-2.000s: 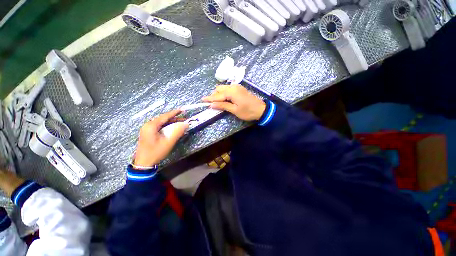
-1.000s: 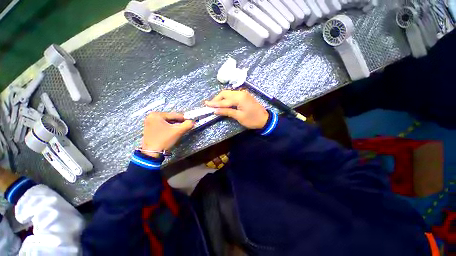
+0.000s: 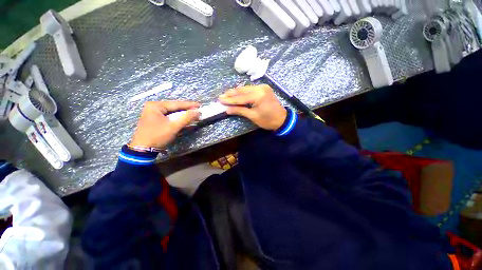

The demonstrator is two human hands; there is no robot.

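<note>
A white fan handle (image 3: 212,111) lies level between my two hands above the front edge of the bench. My left hand (image 3: 161,124) grips its left end, with the thumb on top. My right hand (image 3: 257,107) grips its right end with the fingertips. The fingers hide both ends, so I cannot tell whether a fan head is attached. A loose narrow white strip (image 3: 151,92) lies on the mat behind my left hand. A dark stick with a white lumpy tip (image 3: 250,63) lies behind my right hand.
Bubble wrap (image 3: 116,63) covers the bench. Single fans lie at the back left (image 3: 64,45) and right (image 3: 373,51). A slanting row of fans (image 3: 296,13) is at the back. Fans (image 3: 45,129) and loose parts are at the left, beside a person's white sleeve (image 3: 34,221).
The cover strip seen raised between my hands earlier now sits level along the handle. My hands have moved slightly apart. The view has shifted, so the back fans sit higher in the picture.
</note>
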